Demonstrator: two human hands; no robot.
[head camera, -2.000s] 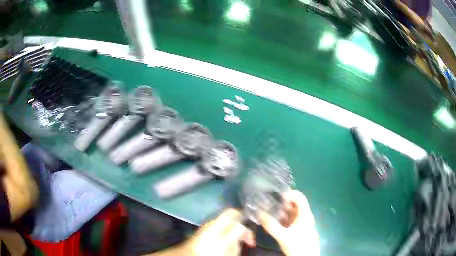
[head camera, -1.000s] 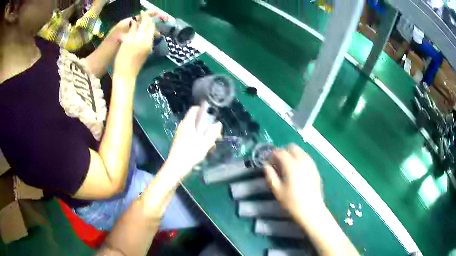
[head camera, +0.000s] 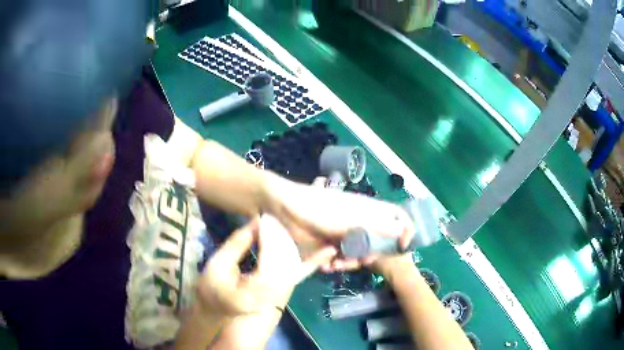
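A grey housing (head camera: 357, 242) is held in the centre, handle end towards me and head to the right. My right hand (head camera: 386, 262) is around its underside. A neighbour's arm reaches across above it, with that hand also at the housing. My left hand (head camera: 277, 256) seems to be among overlapping hands at centre-left; which fingers are mine and whether they hold anything is unclear. Another housing (head camera: 342, 161) stands head up just behind the neighbour's forearm. Housings (head camera: 359, 303) lie in a row below, partly hidden by my right forearm.
A neighbour in a cap and dark shirt (head camera: 102, 225) fills the left. Behind lie black parts (head camera: 297, 147), white sheets with black dots (head camera: 239, 65) and a housing (head camera: 226, 106). A grey post (head camera: 540, 137) rises at the right beside the white strip (head camera: 383, 157).
The view has swung further left and closer to the neighbour. The neighbour's arm now reaches across to the centre. My right hand has moved from the row to the held housing.
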